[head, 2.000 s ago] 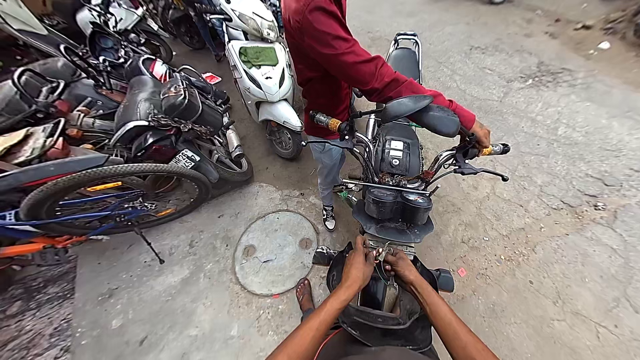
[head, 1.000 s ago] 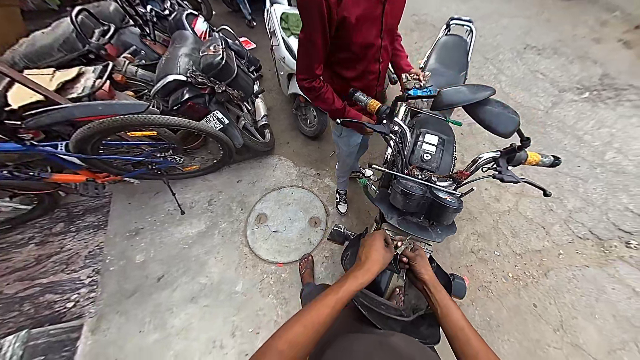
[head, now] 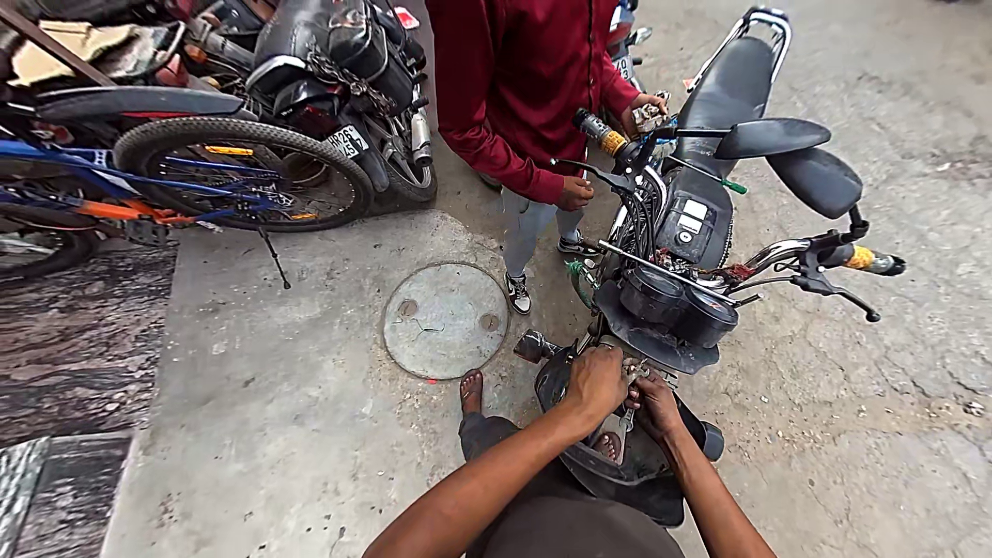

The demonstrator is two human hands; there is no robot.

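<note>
In the head view a black motorcycle's front end faces me, with its twin instrument pods (head: 680,306) above my hands. My left hand (head: 598,381) is bent over a small metal part at the front of the motorcycle; its fingertips are mostly hidden. Close beside it, my right hand (head: 652,397) has curled fingers at the same metal parts (head: 634,370). What each hand grips is too small to tell. A pale metal tool or part hangs below the right hand. The black headlight cowl (head: 577,457) is tilted down below my hands, around my foot.
A person in a maroon shirt (head: 535,85) stands left of the handlebar, holding a small object. A round manhole cover (head: 446,322) lies in the concrete. A blue and orange bicycle (head: 194,182) and parked motorcycles (head: 333,70) stand at the left. Two mirrors (head: 814,182) overhang the handlebar.
The person in maroon has drawn the arm back from the far handlebar grip and now stands beside the near side. My hands stay at the motorcycle's front. The view has shifted.
</note>
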